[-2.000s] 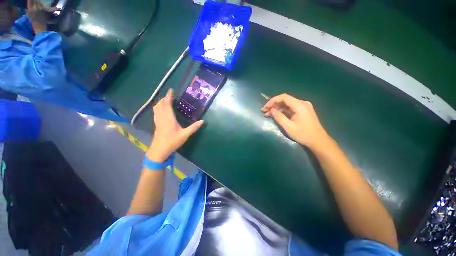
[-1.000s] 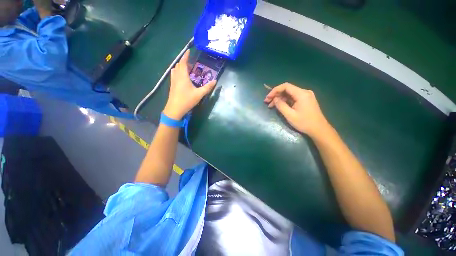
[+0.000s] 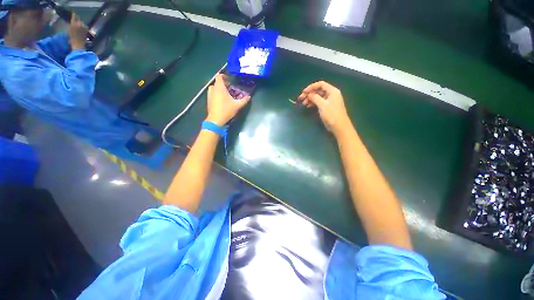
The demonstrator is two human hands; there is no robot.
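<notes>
The smartphone (image 3: pixel 239 91) lies against the near side of the blue bin (image 3: pixel 272 51), its screen lit pink. My left hand (image 3: pixel 224 104) wears a blue wrist strap and grips the phone, thumb on its near right side and fingers on its left. White pieces (image 3: pixel 254 60) are heaped in the blue bin. My right hand (image 3: pixel 324 101) is above the green mat, right of the phone, with thumb and fingertips pinched on a small thin pointed tool (image 3: pixel 293 101). The tool's tip points left; most of it is hidden by the fingers.
A black parts tray (image 3: pixel 477 146) full of shiny pieces is at the right. A white conveyor edge (image 3: pixel 375 62) runs behind the bin, with a bright panel unit (image 3: pixel 346 13) beyond. A grey cable (image 3: pixel 186 110) and black adapter (image 3: pixel 142 88) are left. Another person in a blue smock (image 3: pixel 50 73) works at far left.
The view has tilted up, showing more conveyor and parts tray. My left hand has gone from beside the phone to gripping it, and the phone is now up against the bin. My right hand still pinches the tool.
</notes>
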